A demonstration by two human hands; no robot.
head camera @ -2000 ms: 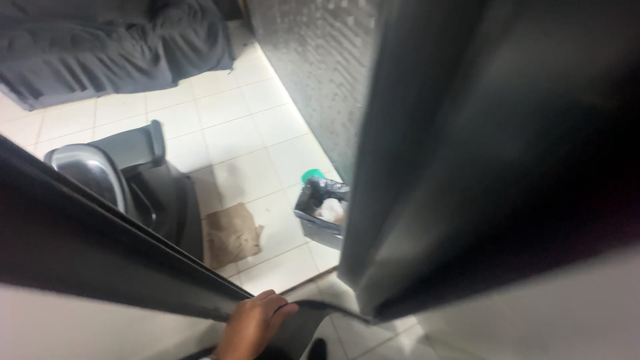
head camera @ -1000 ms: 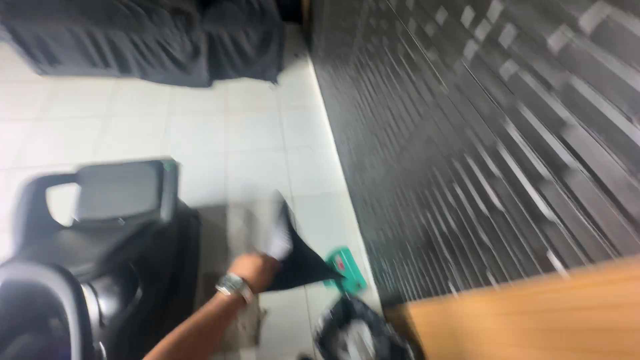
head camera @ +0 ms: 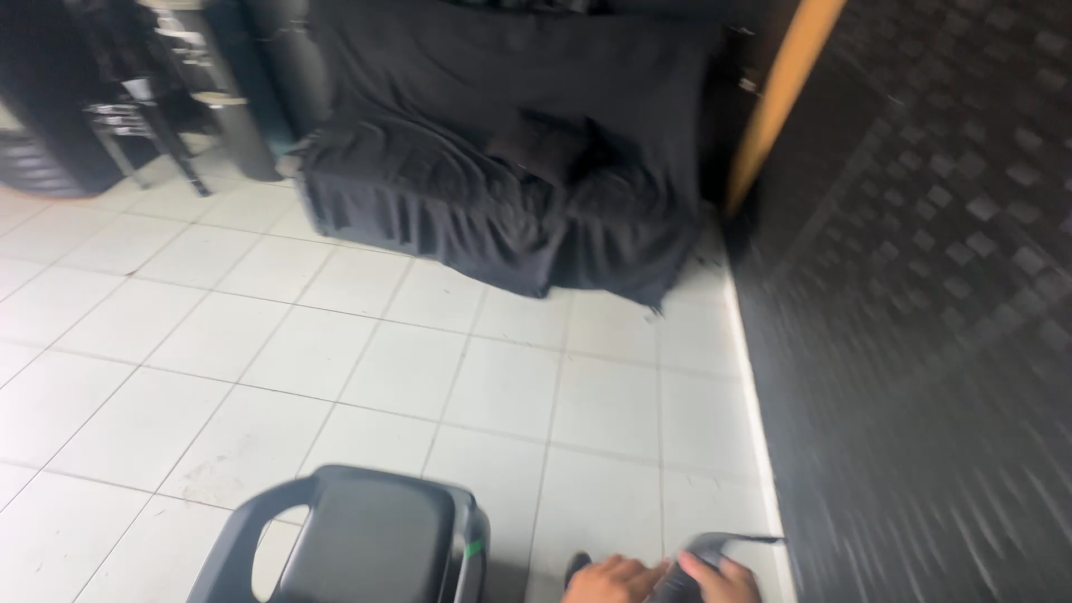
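At the bottom edge, right of centre, my left hand (head camera: 615,579) and my right hand (head camera: 720,579) are close together. My right hand grips a dark, thin item (head camera: 710,546) that looks like black cloth or plastic; a narrow end of it points right toward the wall. The left hand's fingers are bent against the left side of this item, and whether they grip it is not clear. Just left of the hands is a small dark shape (head camera: 578,563), perhaps a shoe tip. Both hands are partly cut off by the frame.
A grey and black padded chair (head camera: 373,536) stands at the lower left. A sofa under a black cover (head camera: 502,167) is at the back. A dark textured wall (head camera: 913,335) runs along the right. White tiles (head camera: 502,377) cover the floor. Metal-legged furniture (head camera: 126,117) stands at the upper left.
The view has swung up toward the sofa. One hand held a dark sheet-like thing a second ago; now two hands are at a dark item. The bin and green object have left view.
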